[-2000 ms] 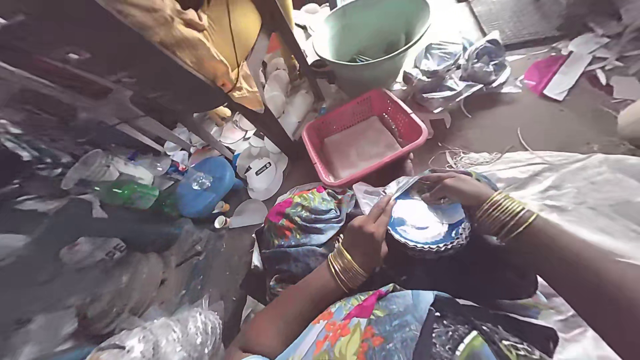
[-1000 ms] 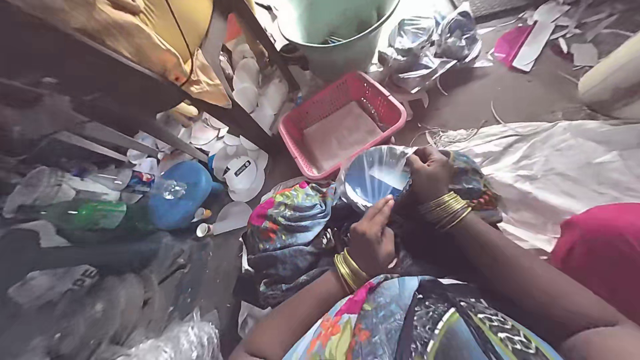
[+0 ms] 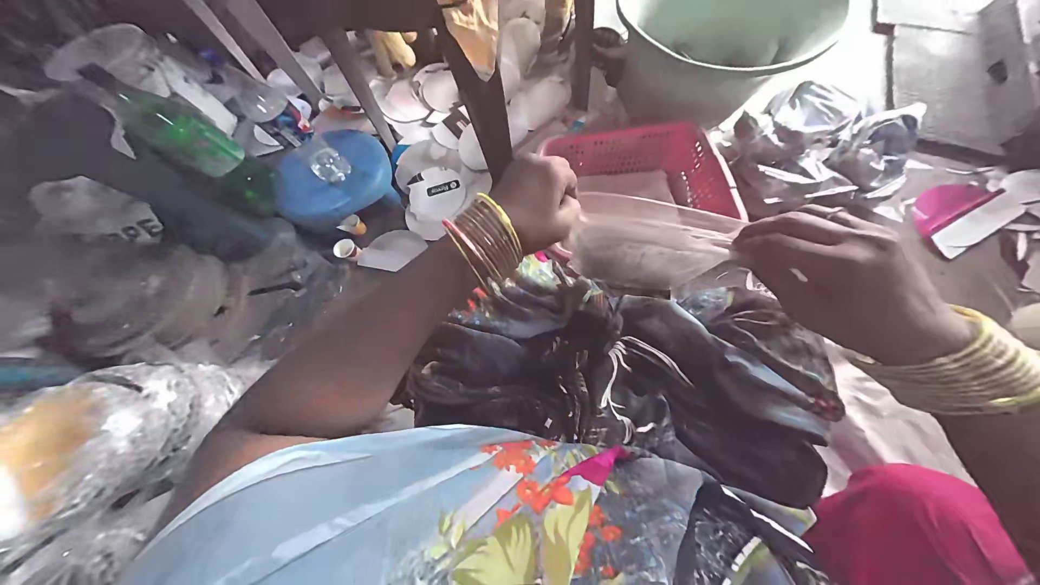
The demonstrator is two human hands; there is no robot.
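Observation:
A clear plastic bag or film [image 3: 650,240] is stretched sideways between my two hands, above my lap. My left hand [image 3: 540,199], with bangles at the wrist, is closed in a fist on its left end. The right end is pinched in the fingers of my right hand [image 3: 837,268], also bangled. Just beyond the plastic lies a red perforated plastic basket [image 3: 634,150] with a pale flat piece in it. Dark patterned cloth [image 3: 617,366] covers my lap below my hands.
A pale green tub [image 3: 731,57] stands behind the basket. Silvery plastic bags [image 3: 821,146] lie to its right. On the left are a blue round lid [image 3: 333,179], a green bottle [image 3: 179,134], white discs [image 3: 435,191] and the legs of a table [image 3: 479,106].
My hands have moved apart, with the clear plastic now pulled long between them. The blue and white round thing held two seconds ago no longer shows in my hands.

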